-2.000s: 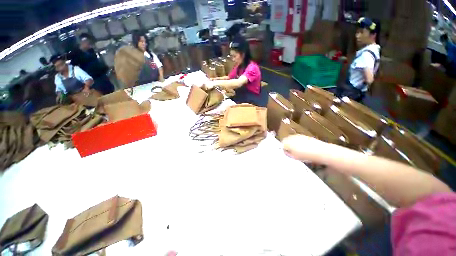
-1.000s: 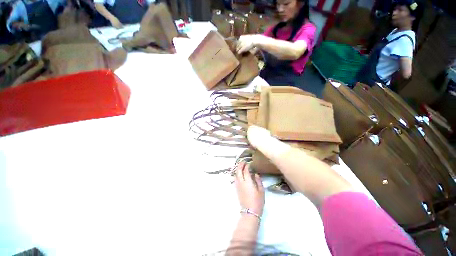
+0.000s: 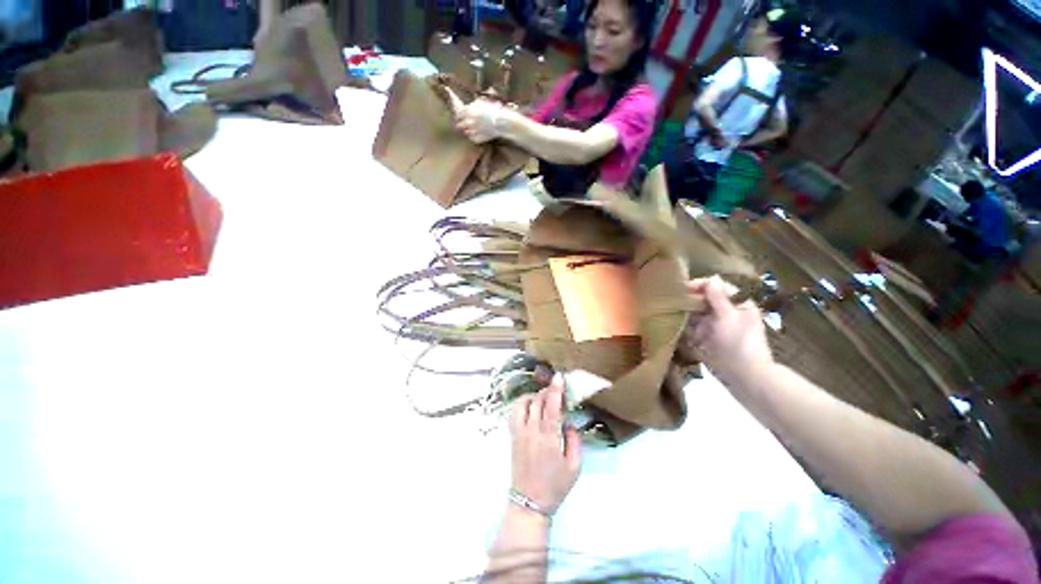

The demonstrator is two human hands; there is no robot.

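A pile of brown tote bags [image 3: 653,382] lies on the white table, thin handles looped out to the left. An orange sheet [image 3: 596,299] lies on the pile. My right hand [image 3: 727,325] grips the edge of a tote bag at the pile's right side; part of that bag is raised and blurred. My left hand [image 3: 545,443] rests at the pile's lower left, by the handles and a small white piece; whether its fingers hold anything is unclear.
A red box [image 3: 103,228] stands on the table at left, brown bags behind it. A person in pink handles a brown bag [image 3: 420,139] across the table. Upright totes [image 3: 845,331] stand at right. Clear plastic [image 3: 799,545] lies at the near edge.
My right hand has moved from the handle side to the pile's right side and taken hold of a bag edge. The orange sheet is now uncovered. My left hand stays by the handles.
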